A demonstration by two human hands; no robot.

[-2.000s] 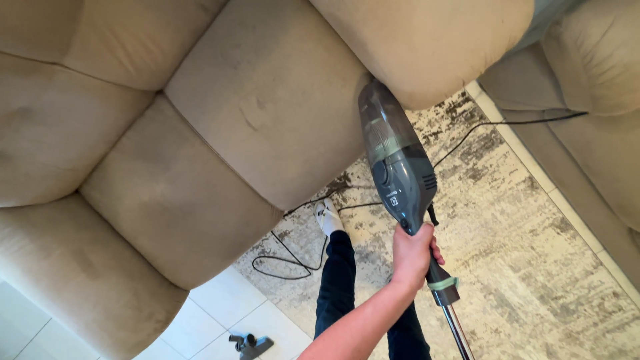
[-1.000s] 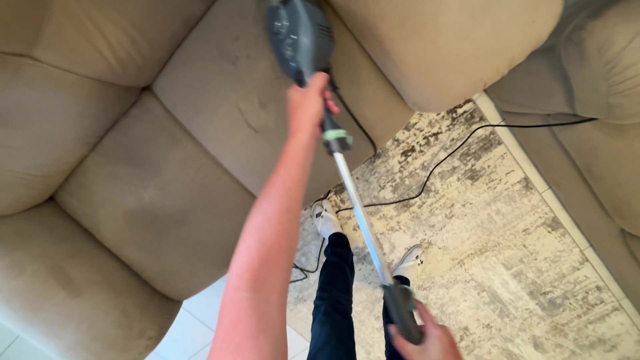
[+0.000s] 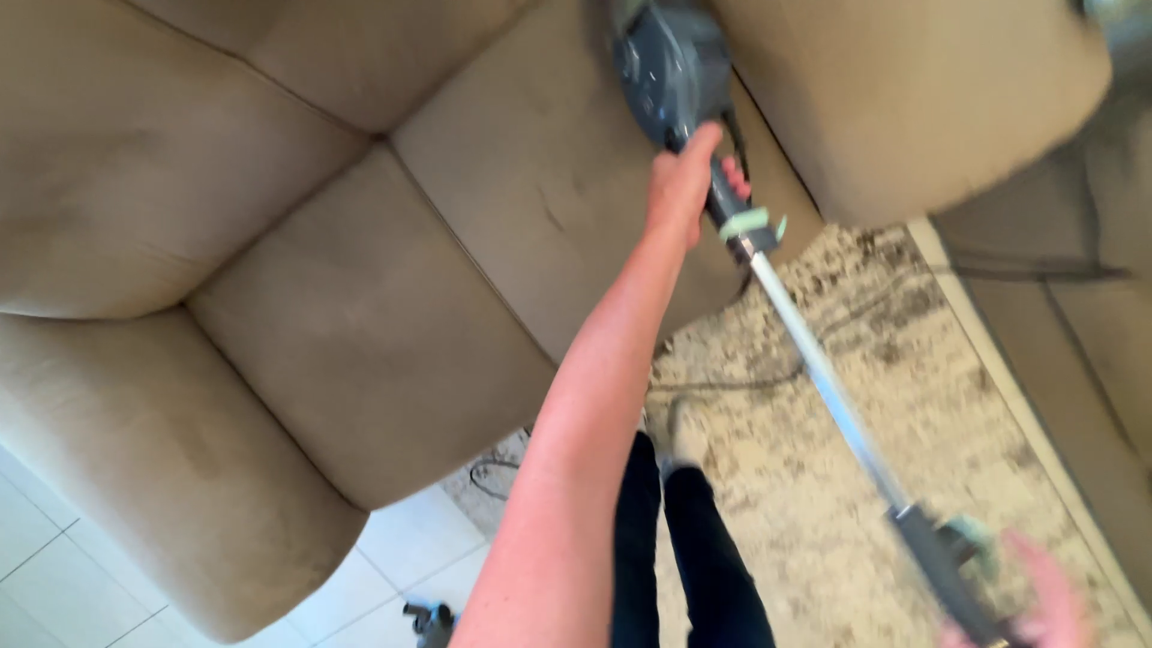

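My left hand (image 3: 688, 184) is closed around the dark grip just below the body of a grey stick vacuum cleaner (image 3: 670, 72), which is over the beige sofa seat; its upper end is cut off by the frame. A pale green strap or ring sits below that hand. From there a metal tube (image 3: 823, 373) slants down to a dark handle (image 3: 945, 571) at the lower right. Around the lower end of this handle is my right hand (image 3: 1048, 594), blurred and partly out of frame.
A beige fabric sofa (image 3: 360, 360) fills the left and top, and another sofa (image 3: 1080, 315) stands at the right. A black cord runs over the patterned rug (image 3: 810, 522). My legs are at the bottom centre. A dark floor nozzle (image 3: 432, 621) lies on white tiles (image 3: 414, 540).
Two seconds ago the vacuum body was by the sofa's front edge, with only my left hand in view; it is now farther over the seat. My right hand has come into view at the lower handle.
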